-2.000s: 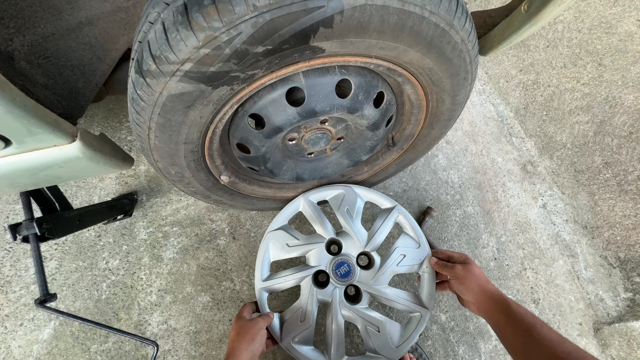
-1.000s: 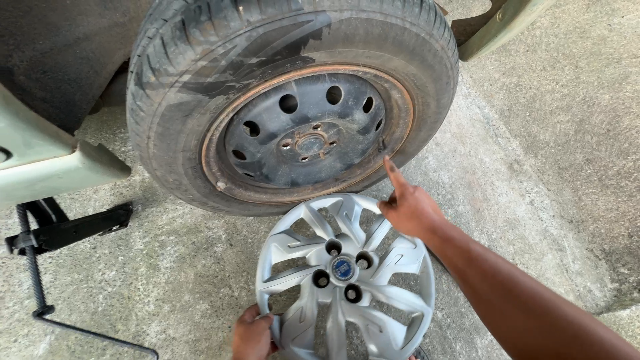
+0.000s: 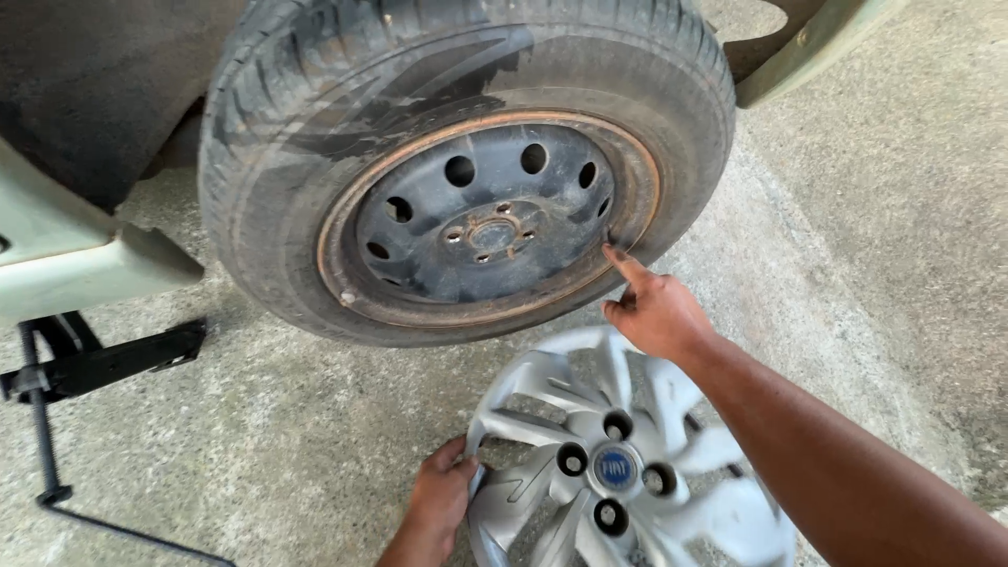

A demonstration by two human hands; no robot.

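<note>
A silver plastic Fiat hubcap (image 3: 551,378), with a blue centre badge, is held upright or nearly so below the wheel. My left hand (image 3: 441,492) grips its left rim, thumb on the front. My right hand (image 3: 657,303) holds nothing; its index finger points at the lower right of the rusty rim, the fingertip at or close to the edge beside the valve stem (image 3: 607,235). The black steel wheel (image 3: 472,272) sits in a worn tyre (image 3: 693,150) that has a dark wet-looking patch. Its bolt holes show around the hub.
A black scissor jack (image 3: 118,358) with a crank handle (image 3: 47,449) stands at the left, under the pale green car body (image 3: 79,268). Another body edge (image 3: 819,55) shows at the upper right. Rough concrete (image 3: 315,441) lies below. A dark bar is partly visible behind the hubcap.
My right hand has let go of the hubcap's right rim and moved up to the wheel rim with its index finger extended. My left hand still holds the hubcap.
</note>
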